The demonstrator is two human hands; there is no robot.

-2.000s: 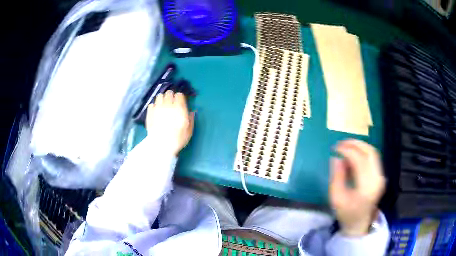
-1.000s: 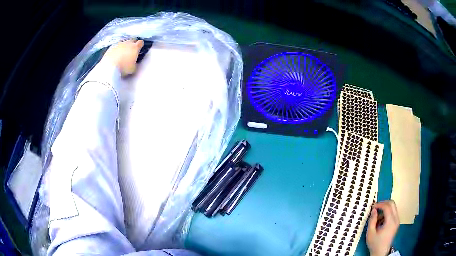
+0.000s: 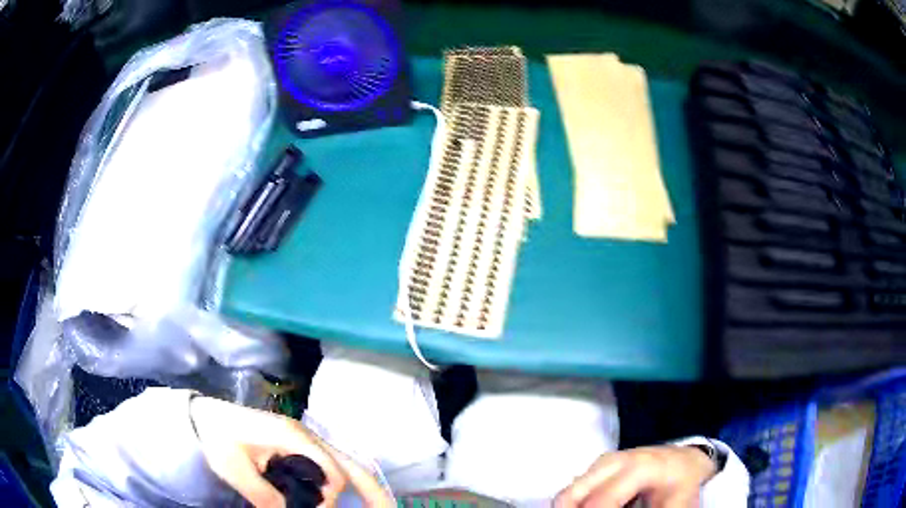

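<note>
My left hand (image 3: 283, 451) is at the bottom edge, partly cut off, closed around slim black parts (image 3: 298, 479) whose dark ends show between the fingers. My right hand (image 3: 636, 476) is at the bottom edge over the lap, fingers curled and tips cut off; whether it holds anything cannot be told. A small pile of glossy slim black parts (image 3: 270, 210) lies on the green bench beside the bag. The cream pad sheet (image 3: 472, 223) with rows of black pads lies mid-bench, overlapping another sheet behind.
A clear plastic bag (image 3: 243, 89) surrounds a white sheet (image 3: 149, 198) at left. The desk fan (image 3: 338, 60) stands behind, its white cable (image 3: 405, 263) running along the pad sheet. Blank tan sheets (image 3: 616, 149), a slotted black tray (image 3: 795, 228) and a blue crate (image 3: 775, 446) are at right.
My left hand has left the bag's upper end and come down near my body with black parts in it. My right hand has moved from the pad sheet to over the lap. The camera view has shifted.
</note>
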